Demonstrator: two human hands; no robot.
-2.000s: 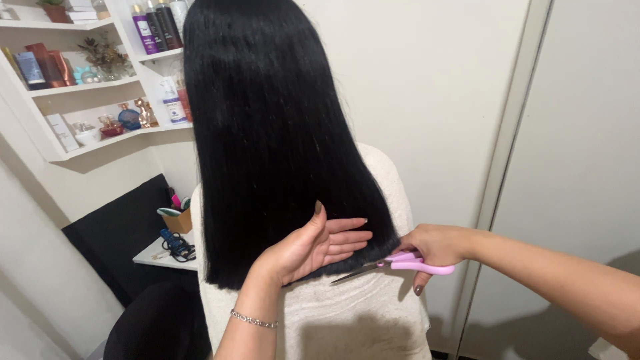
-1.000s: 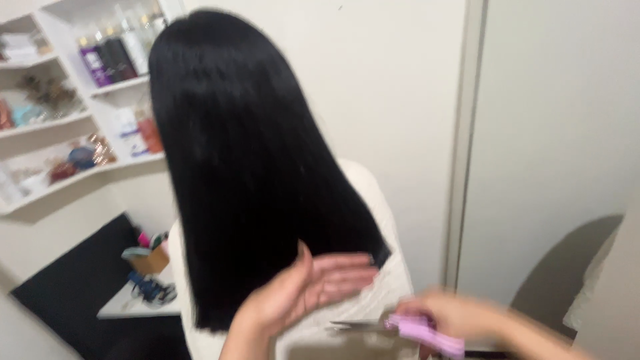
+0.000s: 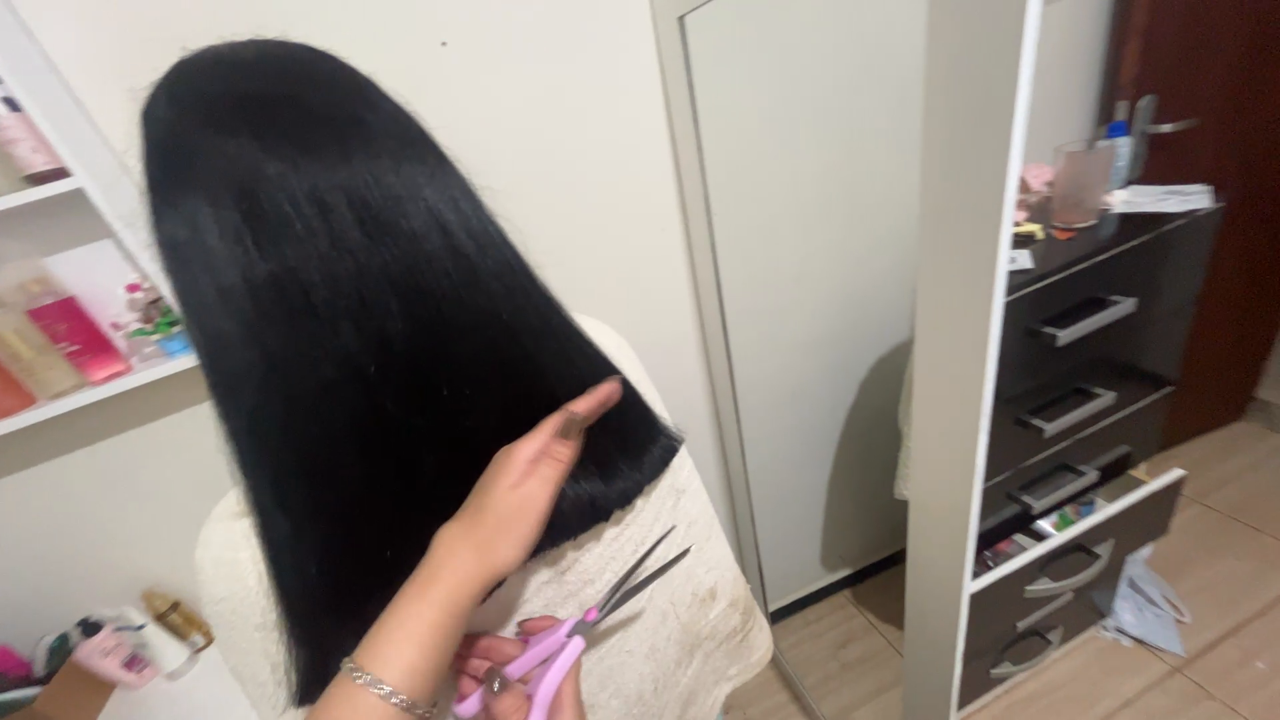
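A person seen from behind has long straight black hair [image 3: 350, 300] that hangs over a cream towel-like cloth [image 3: 650, 600] on the shoulders and back. My left hand [image 3: 515, 490], with a silver chain bracelet [image 3: 385, 690] at the wrist, touches the hair near its lower right ends; part of its fingers is hidden. Below it, my right hand [image 3: 520, 670] holds pink-handled scissors [image 3: 590, 625] by the finger loops. Their blades are parted, point up and right, and lie over the cloth, apart from the hair's cut edge.
A wall shelf [image 3: 100, 395] with bottles stands at the left, above a white surface [image 3: 150, 695] holding small items. To the right are a tall framed mirror [image 3: 800, 300] and a dark chest of drawers [image 3: 1090, 330] with one drawer pulled out. A plastic bag [image 3: 1150, 600] lies on the tiled floor.
The view has swung to the right, bringing the chest of drawers in. My left hand's fingers, spread flat earlier, now point up and right at the hair. The scissors' blades are parted wider.
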